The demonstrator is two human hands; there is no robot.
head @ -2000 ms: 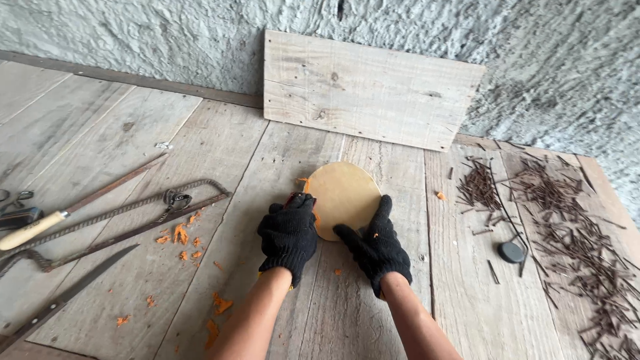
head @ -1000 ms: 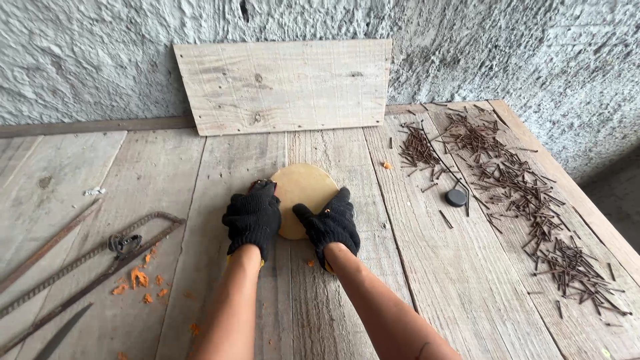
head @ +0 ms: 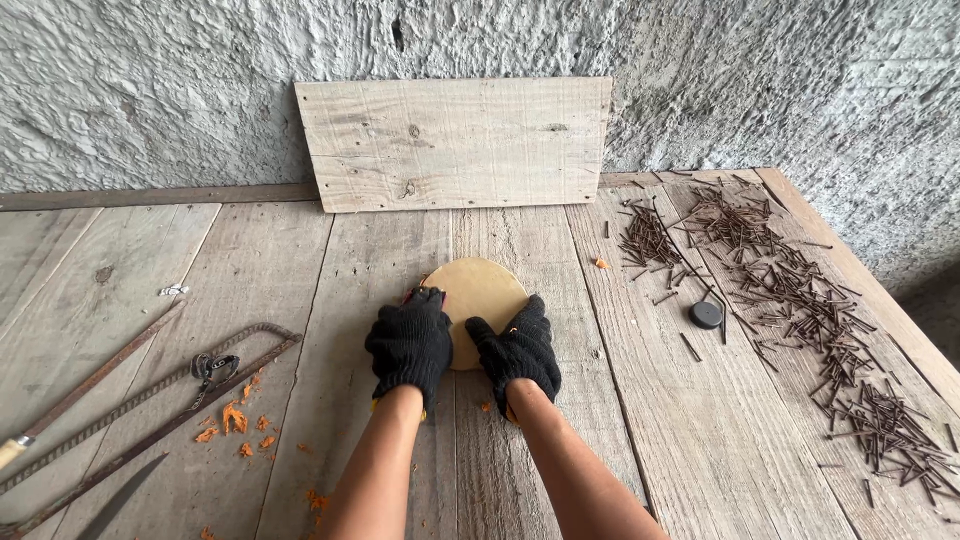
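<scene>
A round, flat tan disc lies on the wooden planks in front of me. My left hand, in a black knit glove, is closed at the disc's left edge on a small reddish object that the glove mostly covers; what it is I cannot tell. My right hand, gloved alike, grips the disc's lower right edge, its thumb on top and its fingers along the rim.
A wooden board leans on the rough wall. Rusty nails and a black round piece lie right. Left are a bow saw, a wood-handled rusty tool, a blade and orange scraps.
The view has swung to the right. Both hands stay at the disc, the left at its left edge and the right at its lower right edge.
</scene>
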